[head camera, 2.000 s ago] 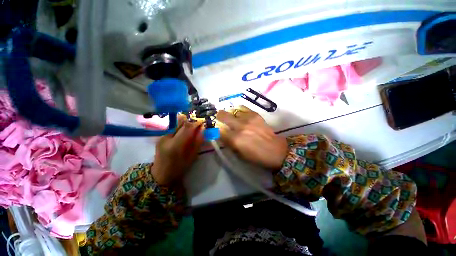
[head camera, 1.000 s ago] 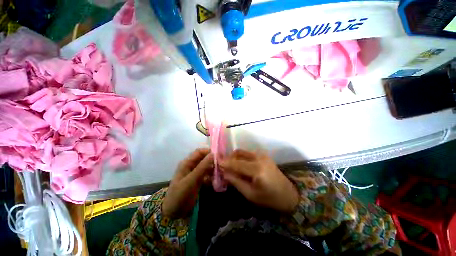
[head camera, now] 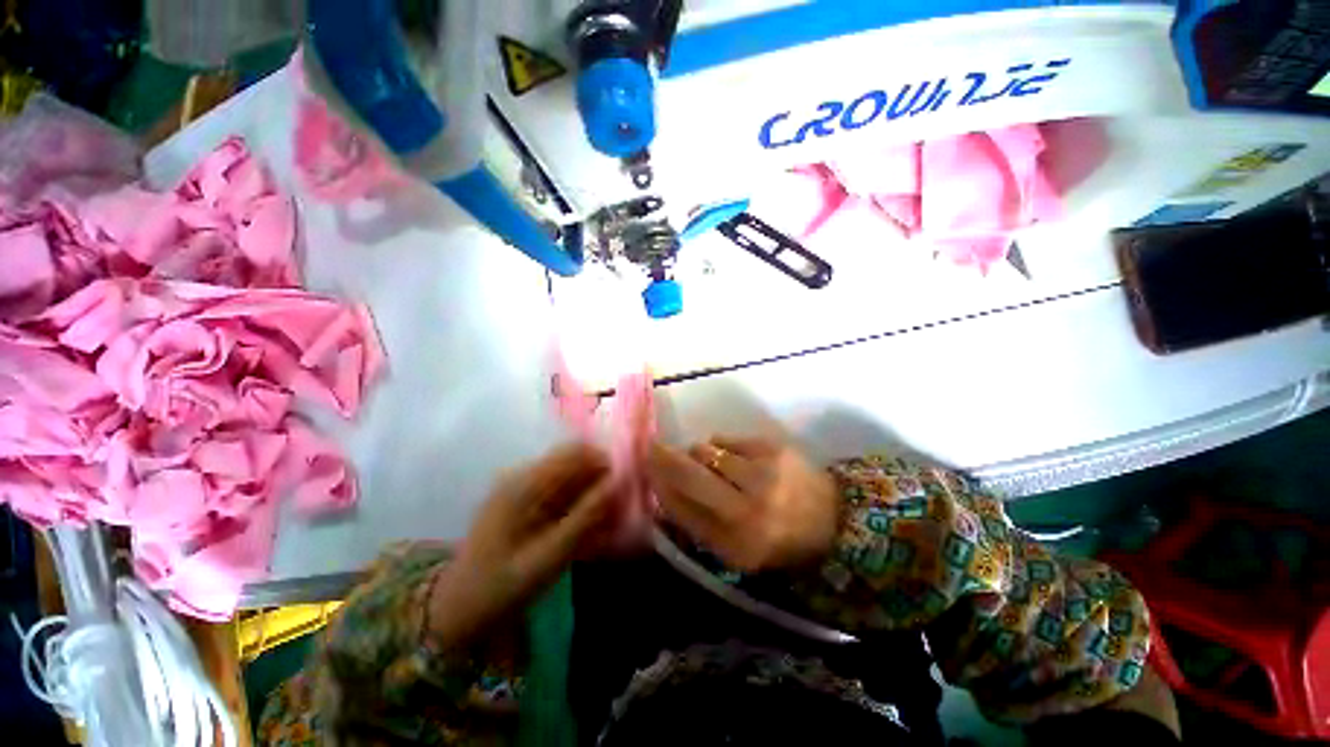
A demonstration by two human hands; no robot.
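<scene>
A pink fabric band (head camera: 633,423) stands between my hands at the table's front edge, below the needle area. My left hand (head camera: 528,528) is at its left side and blurred; its fingertips touch the fabric. My right hand (head camera: 751,504) holds the band from the right. A white elastic or cord (head camera: 729,593) trails from under my right hand over my lap. The presser foot and needle area (head camera: 642,251) with a blue tip is above the band, apart from it.
A heap of pink pieces (head camera: 161,365) lies left. White cord hanks (head camera: 131,664) hang lower left. Black snips (head camera: 776,250) lie right of the needle. More pink pieces (head camera: 974,190) lie under the machine arm (head camera: 1079,51). A phone-like black slab (head camera: 1233,277) and red stool (head camera: 1240,628) are right.
My hands have come down from the needle to the table's front edge. Since a second ago, my left hand has shifted slightly down and left, and more white cord shows below my right hand.
</scene>
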